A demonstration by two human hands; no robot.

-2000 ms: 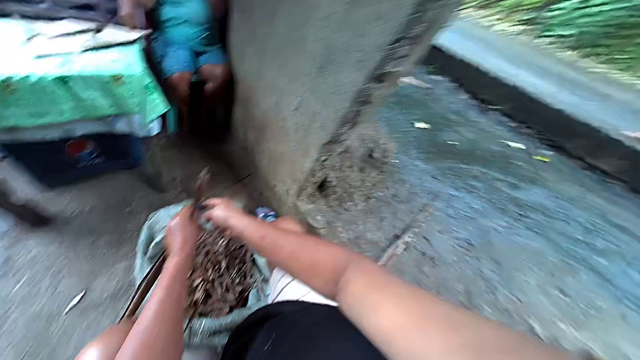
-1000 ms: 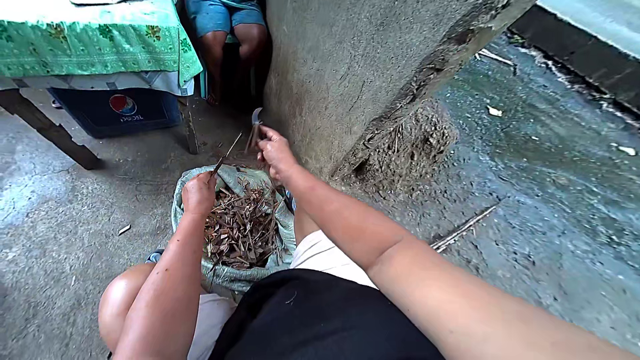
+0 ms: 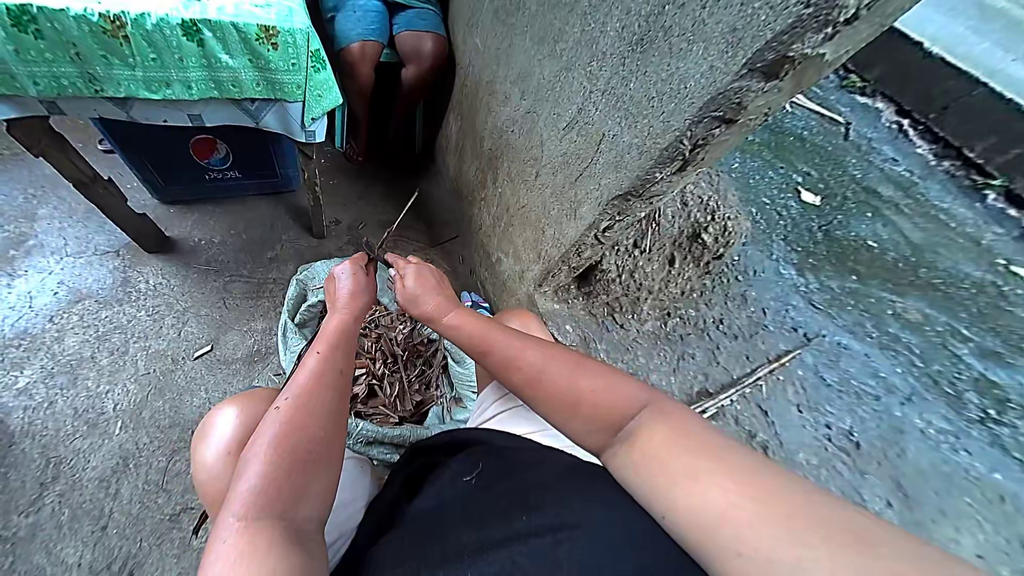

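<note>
My left hand (image 3: 350,286) is closed on a thin dried stalk (image 3: 398,220), whose pale end points up and away. Close against it on the right, my right hand (image 3: 420,290) is closed around a small curved-blade knife, mostly hidden by the fingers; a dark bit, perhaps its blade, shows between the hands. Below both hands, between my knees, stands an open woven sack (image 3: 300,304) with its rim rolled down. Short brown dried plant pieces (image 3: 396,368) fill it.
A table with a green patterned cloth (image 3: 168,64) stands front left, a dark blue Pepsi panel (image 3: 200,160) under it. A seated person's legs (image 3: 392,64) are beyond. A rough concrete wall (image 3: 560,120) rises at the right. Split sticks (image 3: 748,382) lie on wet ground.
One second ago my right hand held the knife up, apart from my left hand; it has come back beside the left. The view has shifted and is sharper than two seconds ago.
</note>
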